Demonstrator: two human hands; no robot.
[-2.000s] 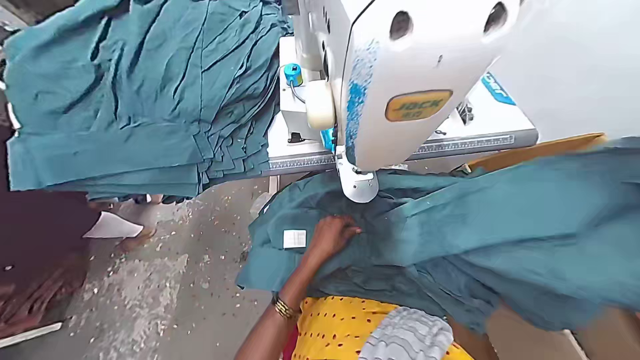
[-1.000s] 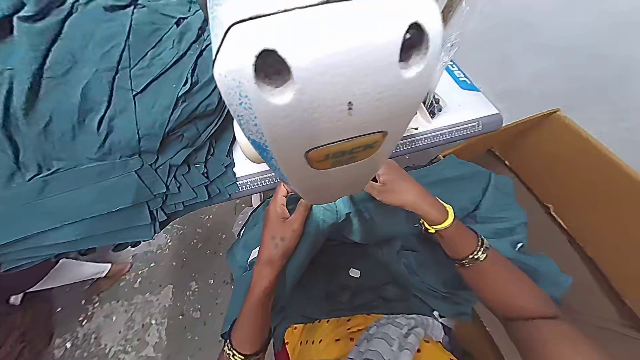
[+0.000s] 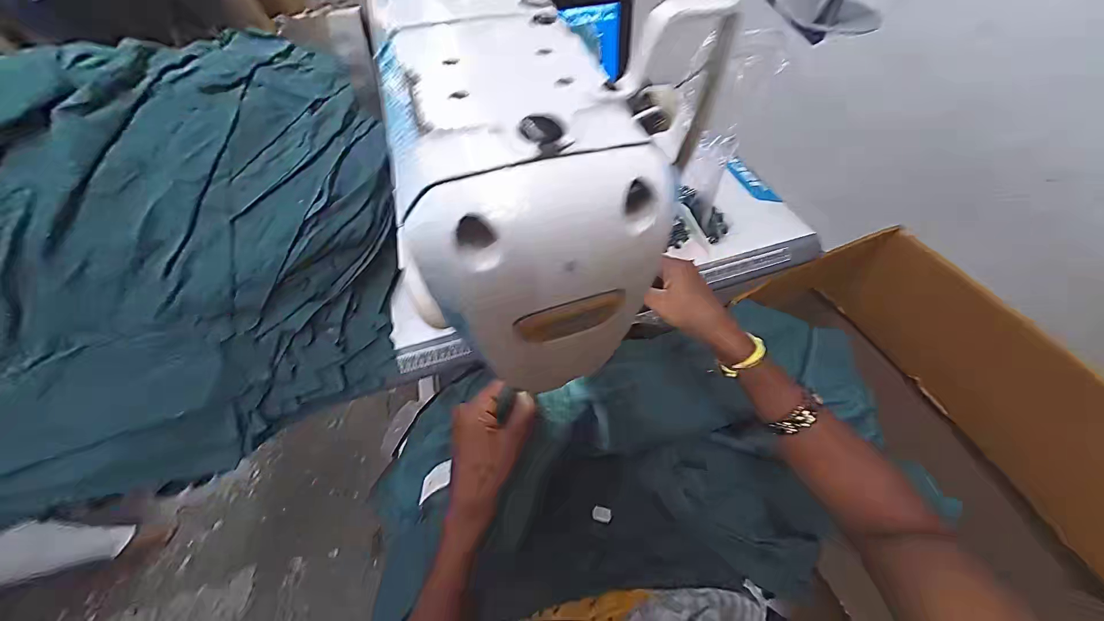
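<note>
A teal fabric garment [image 3: 638, 492] lies over my lap and runs up beneath the head of a white industrial sewing machine [image 3: 543, 259]. My left hand [image 3: 492, 431] pinches the garment's edge just left of the machine's lower end. Right of the machine head, my right hand [image 3: 686, 293] is at the bed's front edge; its fingertips are partly behind the head, so what they hold cannot be told. The needle and presser foot are hidden by the head. A white label [image 3: 435, 480] shows on the cloth beside my left forearm.
A pile of teal fabric pieces [image 3: 172, 259] lies left of the machine. At the right stands an open cardboard box [image 3: 966, 362], with some of the garment over its near side. Small dark parts [image 3: 703, 220] rest on the machine bed. Another person's foot is at lower left.
Two seconds ago one hand lay on the garment below the machine; both hands have since come up to the machine head. My right hand is now farther out to its right. The view has shifted.
</note>
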